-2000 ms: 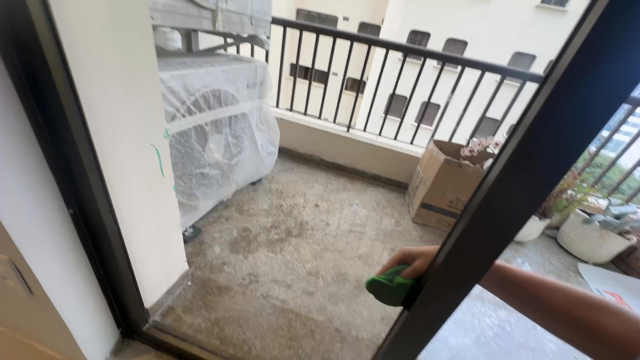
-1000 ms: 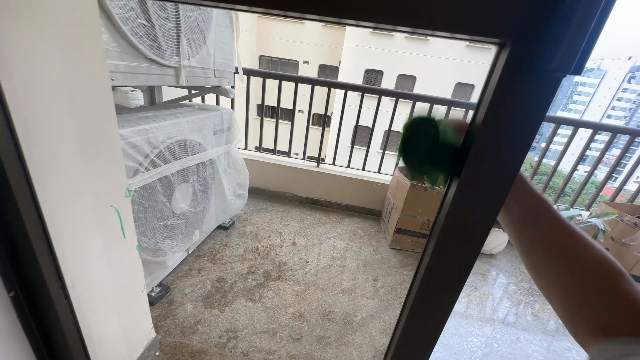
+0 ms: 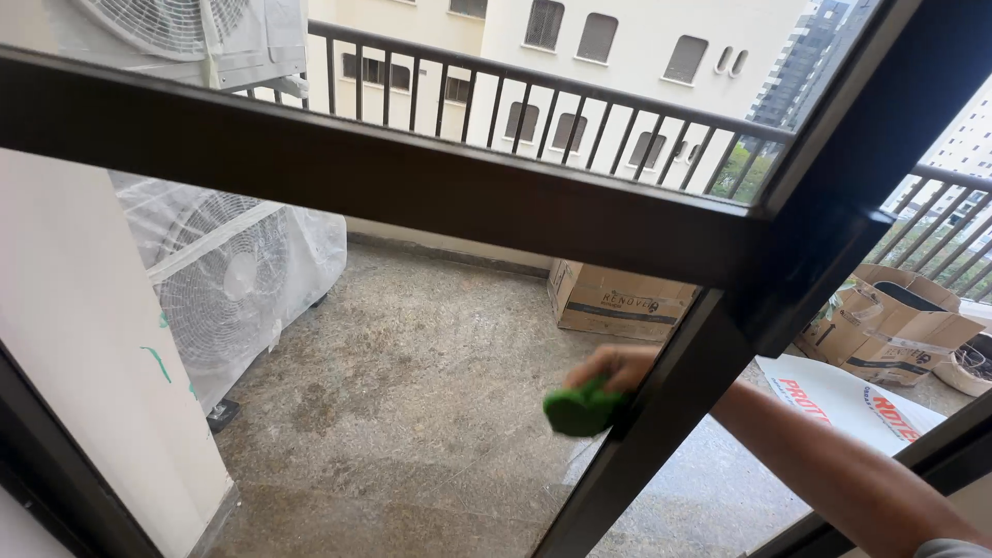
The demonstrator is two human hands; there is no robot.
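Reaching round the dark door frame [image 3: 674,395] from the right, my right hand [image 3: 612,368] is on the far side of the glass. It grips a green pad or sponge [image 3: 583,409], which is blurred and appears against the outer side of the pane beside the upright. My forearm passes through the opening to the right of that upright. The dark crossbar [image 3: 372,167] of the door runs above the hand. My left hand does not show.
Outside, plastic-wrapped air conditioner units [image 3: 240,271] stand at the left by a wall [image 3: 85,325]. Cardboard boxes [image 3: 624,302] and a printed white sheet [image 3: 852,403] lie on the balcony floor [image 3: 387,387]. A dark railing [image 3: 542,85] runs behind.
The right hand, high on the pane beside the upright one second ago, is now lower with the green pad still in it. The view has shifted, and the crossbar now crosses it.
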